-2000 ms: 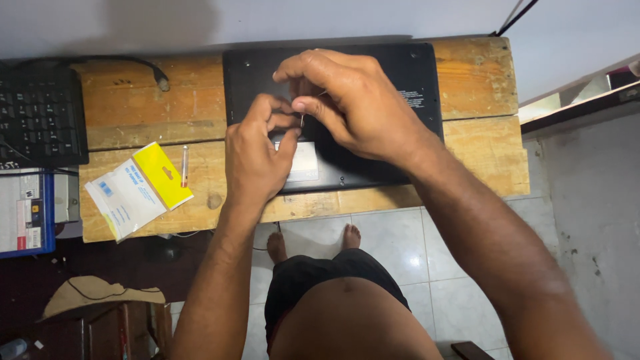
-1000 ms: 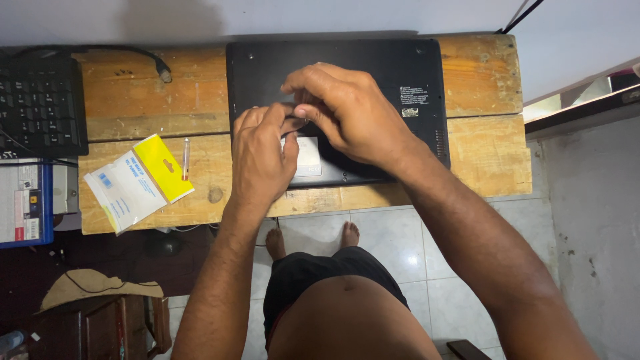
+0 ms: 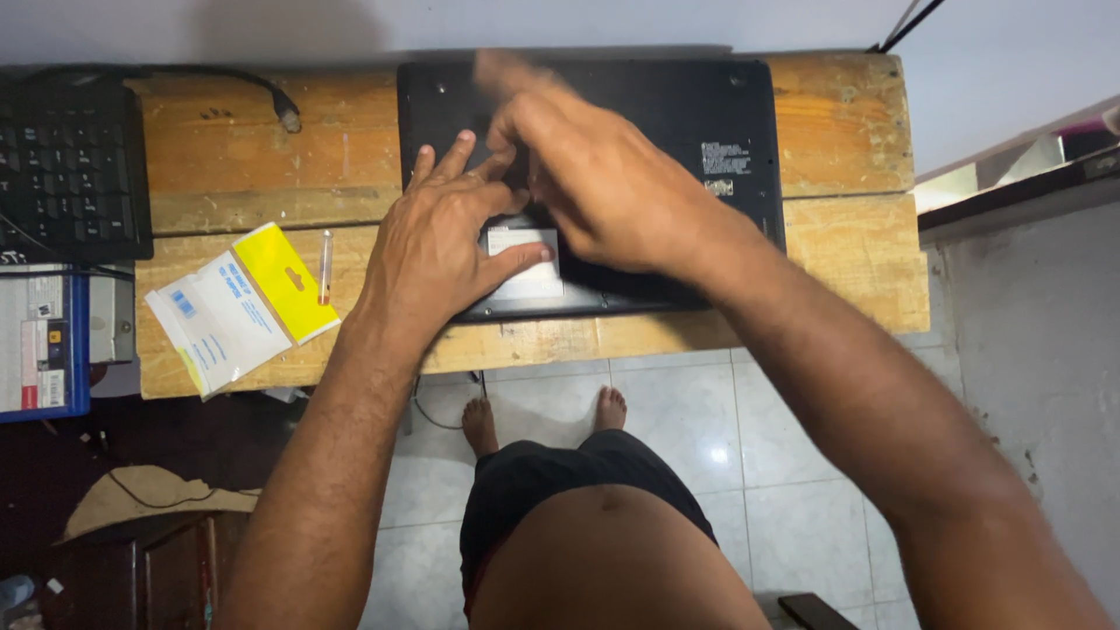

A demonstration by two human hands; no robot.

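A black laptop [image 3: 647,96] lies with its underside up on a wooden table, with screws along its edges and a white label [image 3: 525,262] near the front. My left hand [image 3: 446,236] rests on the laptop's left part, fingers spread, the thumb on the label and the index fingertip close to my right hand. Over the laptop's middle is my right hand [image 3: 595,175], its fingers bent and partly blurred by motion; whether it holds something small cannot be seen. The spot between the two hands is mostly hidden by the fingers.
Left of the laptop lie a plastic packet with a yellow header [image 3: 241,306] and a small clear tube [image 3: 325,267]. A black keyboard [image 3: 74,175], a network cable plug [image 3: 287,114] and a blue-edged case [image 3: 44,341] are at the far left. A wall [image 3: 560,26] stands behind the table.
My left hand's fingers, bunched near the right hand's fingertips before, are now spread on the laptop. The right hand's fingers have changed pose above it.
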